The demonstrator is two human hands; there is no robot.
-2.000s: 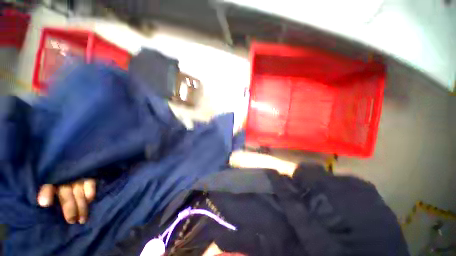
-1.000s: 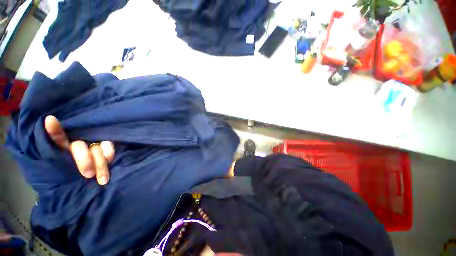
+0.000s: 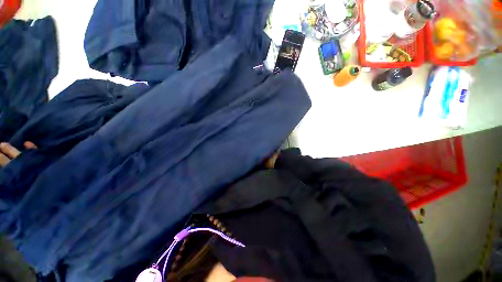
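Note:
A large navy garment (image 3: 165, 143) stretches across my front from the lower left to the table's near edge, its upper end lying over the table side. My left hand (image 3: 16, 151) is at the left picture edge, partly cut off, its fingers closed on navy cloth. Of my right hand (image 3: 271, 160) only a small patch of skin shows between the black sleeve and the garment; its fingers are hidden by the cloth. More navy garments (image 3: 159, 38) lie on the white table (image 3: 352, 121) beyond, and another (image 3: 25, 66) lies at the upper left.
On the table are a smartphone (image 3: 290, 50), a smaller device (image 3: 330, 57), an orange bottle (image 3: 347, 75), a dark bottle (image 3: 392, 78), small red baskets (image 3: 421, 61) and a white-and-blue pack (image 3: 446, 96). A red crate (image 3: 435, 171) stands on the floor below the table's right part.
The view has turned from the floor crates to the table. The held garment has moved to the table edge and spread out longer; my left hand has moved to the left picture edge.

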